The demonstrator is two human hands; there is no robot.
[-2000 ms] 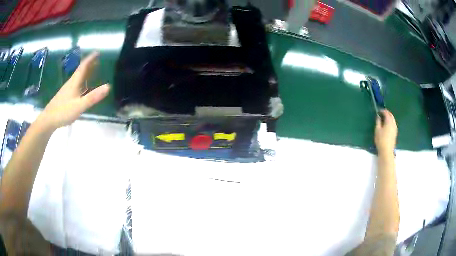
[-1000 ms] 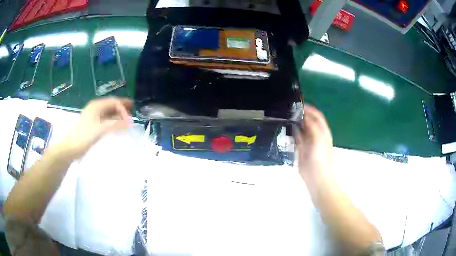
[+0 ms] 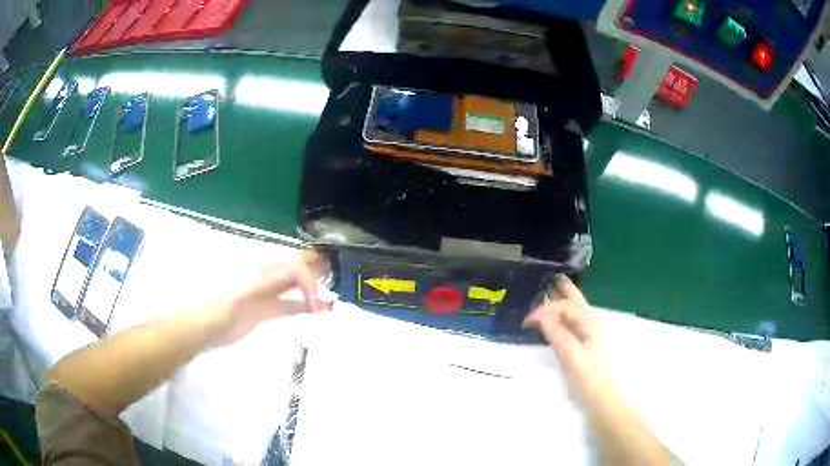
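Observation:
A phone frame with a blue patch lies on the orange-brown fixture on top of the black press machine. The dark grey press head is above and behind it, and the fixture shows. My left hand is at the lower left side of the machine, fingers bent. My right hand is at the lower right side, fingers bent. No workpiece shows in either hand. Some fingertips are hidden against the machine's sides. The front panel has a red round spot between two yellow arrows.
Several phone frames lie on the green conveyor belt at left, one at far right. Two dark-rimmed phones lie on the white cover. A control box is upper right, a red tray upper left.
My right hand has come from the belt at right to the machine's side; my left hand has moved right to its other side. The fixture and phone frame, hidden at first, now show.

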